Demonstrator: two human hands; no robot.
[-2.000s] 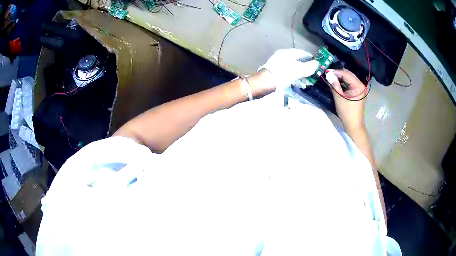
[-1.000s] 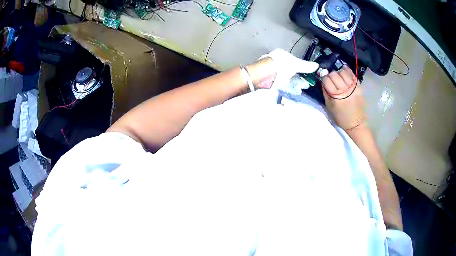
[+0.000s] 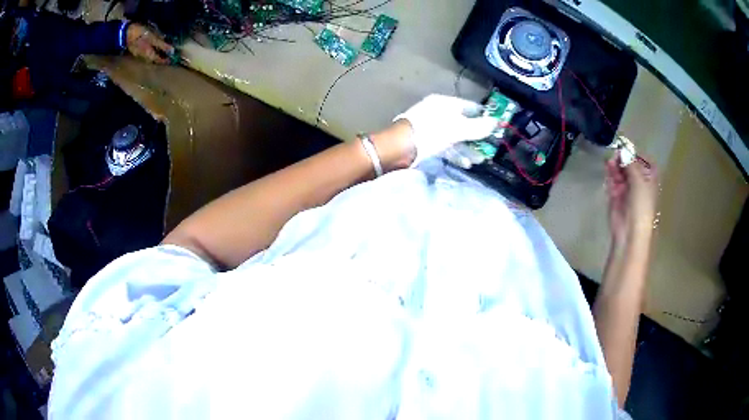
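My left hand [image 3: 448, 127], in a white glove, holds a green circuit board [image 3: 501, 111] over the left side of the open black rear housing [image 3: 534, 187]. A red wire runs from the board across the housing. My right hand [image 3: 631, 184] is right of the housing, with whitish covers on the fingertips. It pinches the end of a thin dark wire near the front housing's lower right corner. The front housing [image 3: 601, 90] lies beyond, with the round loudspeaker [image 3: 526, 47] face up and red and black wires looping from it.
A pile of boards and dark wires [image 3: 246, 18] lies at the bench's back left, with two loose boards [image 3: 335, 47] beside it. Another person's hand [image 3: 148, 43] reaches in there. A cardboard box [image 3: 193, 156] stands left, near another speaker [image 3: 128, 150]. A metal rail [image 3: 649, 49] runs at upper right.
My right hand has moved right, away from the board and rear housing, which is now uncovered. My left hand still holds the board. Another person's hand has appeared at upper left.
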